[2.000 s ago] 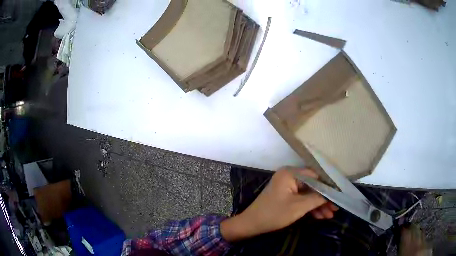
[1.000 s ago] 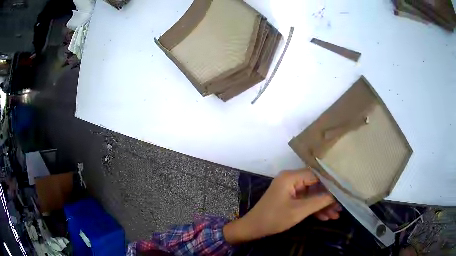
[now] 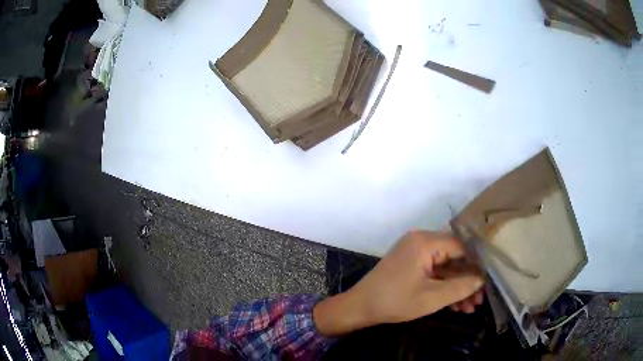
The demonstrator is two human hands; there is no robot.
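Observation:
A brown and beige pocket piece [image 3: 557, 236] lies at the right front edge of the table, its left side raised by my left hand. My left hand [image 3: 430, 278] pinches the lower left edge of the pocket piece. The silver shears [image 3: 504, 289] lie along that edge, blades close together and blurred; their handles are hidden. Thin brown trimmings [image 3: 518, 264] lie on the beige centre. My right hand is not visible.
A pile of pocket pieces [image 3: 303, 67] stands on the white table [image 3: 247, 183] at upper left. Two loose trimmings [image 3: 462, 76] lie to its right. Another pile [image 3: 599, 17] is at the top right. A blue bin [image 3: 127, 324] stands on the floor at lower left.
The shears' blades have closed along the edge. The pocket piece has shifted right and tilted, its left side lifted. A thin strip now lies over its beige centre. The right hand's blurred part has left view.

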